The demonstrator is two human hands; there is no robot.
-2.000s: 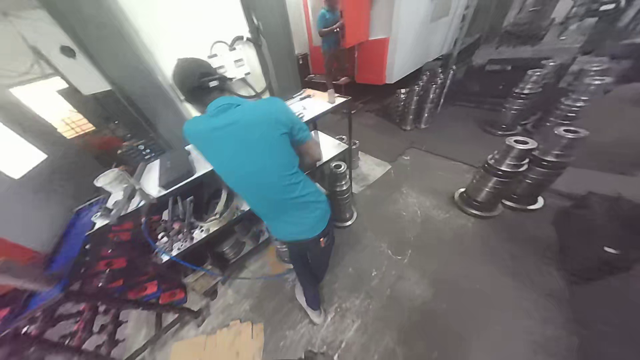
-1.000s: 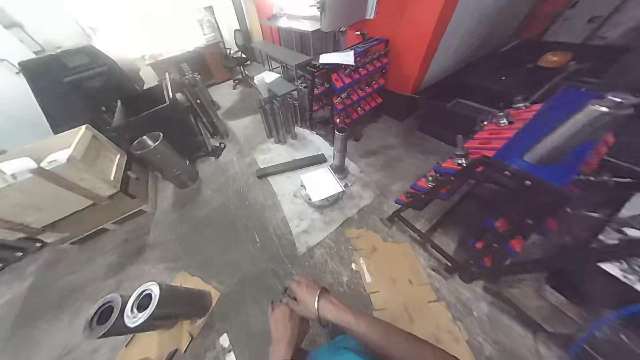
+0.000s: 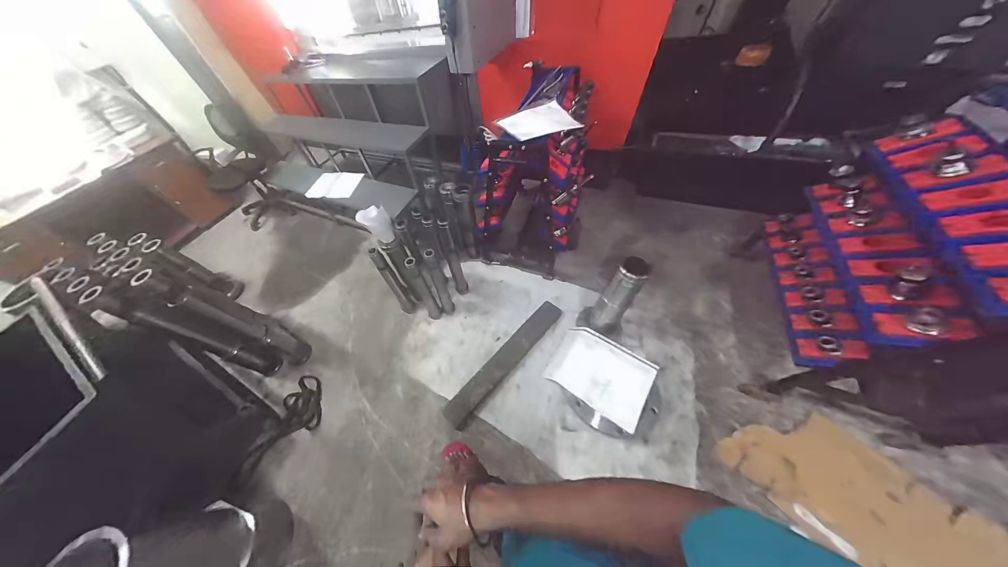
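My right hand (image 3: 453, 516), with a metal bangle at the wrist, is low in the middle of the view, its arm coming from a teal sleeve. It lies over what looks like my left hand (image 3: 439, 554), mostly hidden at the bottom edge. A small red thing (image 3: 457, 451) shows just beyond my right hand; I cannot tell whether it is held. Ahead on the floor are a dark flat bar (image 3: 504, 364), a flanged metal part (image 3: 610, 421) with a white sheet (image 3: 606, 378) over it, and an upright metal cylinder (image 3: 618, 295).
Metal tubes lean at the left (image 3: 213, 323) and stand ahead (image 3: 429, 252). Red and blue tool-holder racks stand ahead (image 3: 529, 177) and at right (image 3: 874, 260). Torn cardboard (image 3: 858, 488) lies lower right. Grey tables (image 3: 346, 134) and an office chair (image 3: 228, 150) are farther back.
The view has turned far from the person at the bench, then come closer to the flanged part. My hands, out of view two seconds ago, show together at the bottom.
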